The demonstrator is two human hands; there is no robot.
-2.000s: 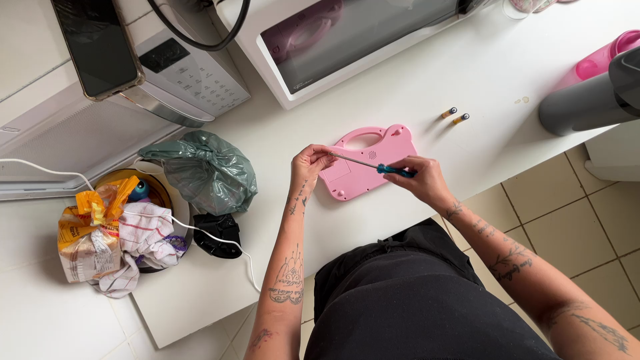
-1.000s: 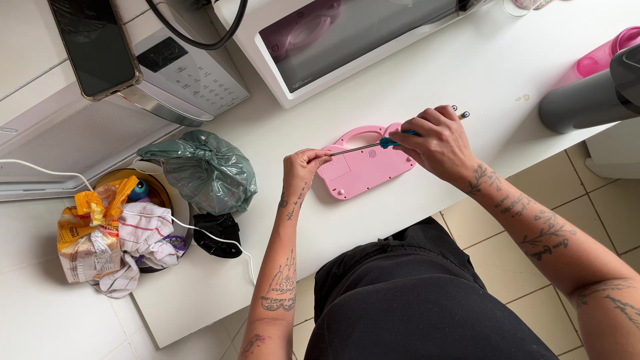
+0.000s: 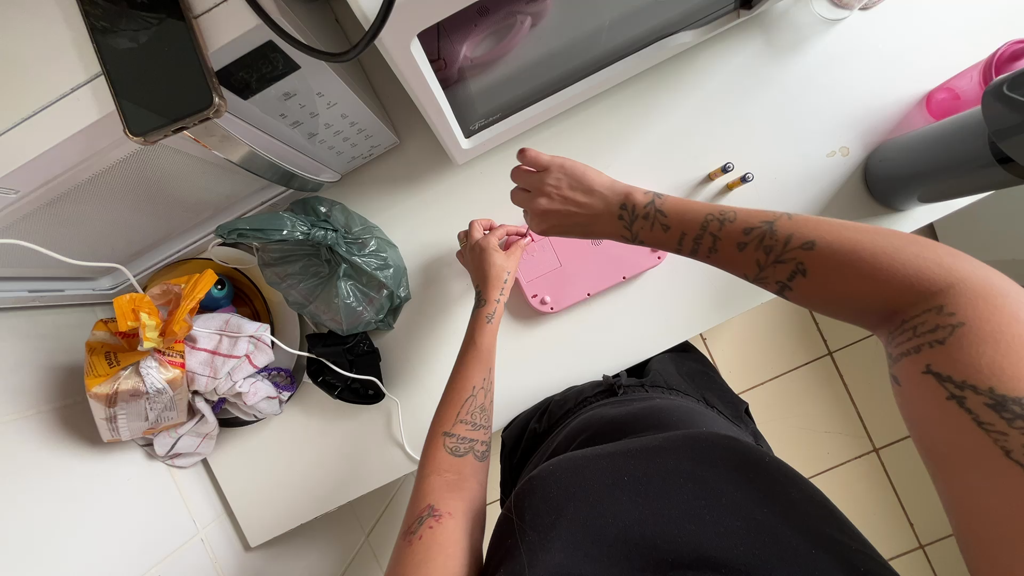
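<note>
A pink plastic device (image 3: 588,276) lies back side up on the white counter, with small screw holes along its rim and a rectangular battery cover (image 3: 540,260) near its left end. My left hand (image 3: 488,250) is at the device's left end, thumb and fingers pinched near the cover's upper edge. My right hand (image 3: 564,192) is curled above the device, knuckles up. The screwdriver seen in the earlier frames is hidden behind my right hand, so its grip there cannot be made out. Two small batteries (image 3: 721,171) lie on the counter to the right of the device.
A white oven (image 3: 448,120) stands behind the device. On the left are a microwave (image 3: 320,96) with a phone (image 3: 152,68) on it, a knotted green bag (image 3: 336,264), bagged bread (image 3: 132,384), a cloth (image 3: 232,360) and a white cable (image 3: 336,368). A grey bottle (image 3: 920,164) lies at right.
My right hand has moved left and up, over the device close to my left hand. The blue-handled screwdriver, in view between both hands before, is now hidden.
</note>
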